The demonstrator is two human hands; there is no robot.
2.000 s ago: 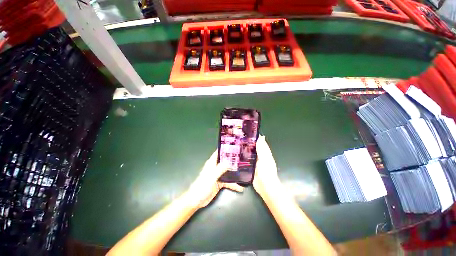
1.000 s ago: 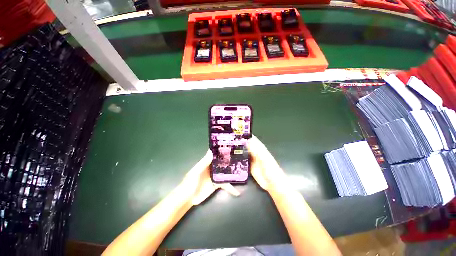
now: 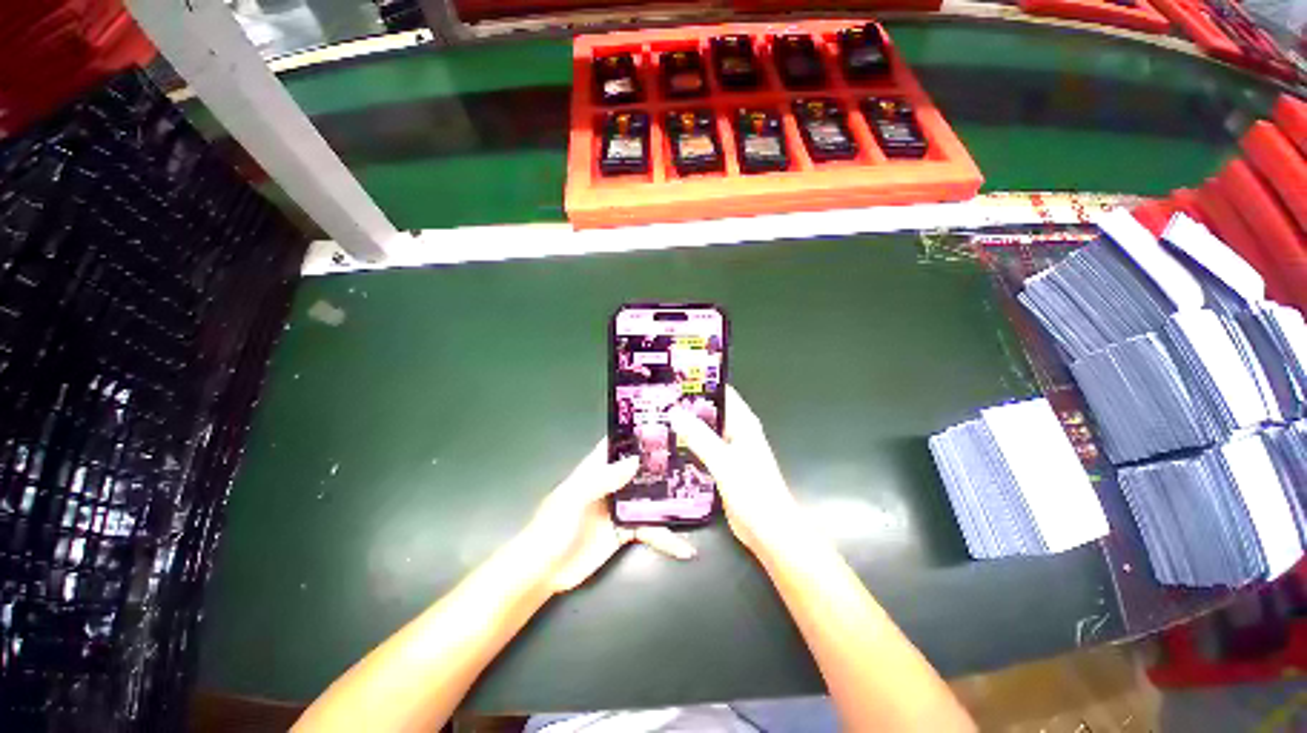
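A personal smartphone [image 3: 665, 372] with a lit pinkish screen is held upright over the green bench top, its top end away from me. My left hand [image 3: 581, 523] holds its lower left side, with fingertips showing below its bottom edge. My right hand [image 3: 738, 465] is at its right side, with the thumb over the middle of the screen. Both hands are bare. The fingers behind the phone are hidden.
An orange-red phone tray [image 3: 774, 196] with two rows of closed black phones sits on the green belt [image 3: 473, 158]. Grey-white sheet piles [image 3: 1021, 480] lie at right, beside red trays [image 3: 1269, 201]. A pale post [image 3: 273, 136] and a glossy black stack [image 3: 108, 401] stand at left.
The orange-red tray has shifted right along the belt. The phone's screen picture has changed, and my right thumb has moved onto the screen. Both hands still hold the phone.
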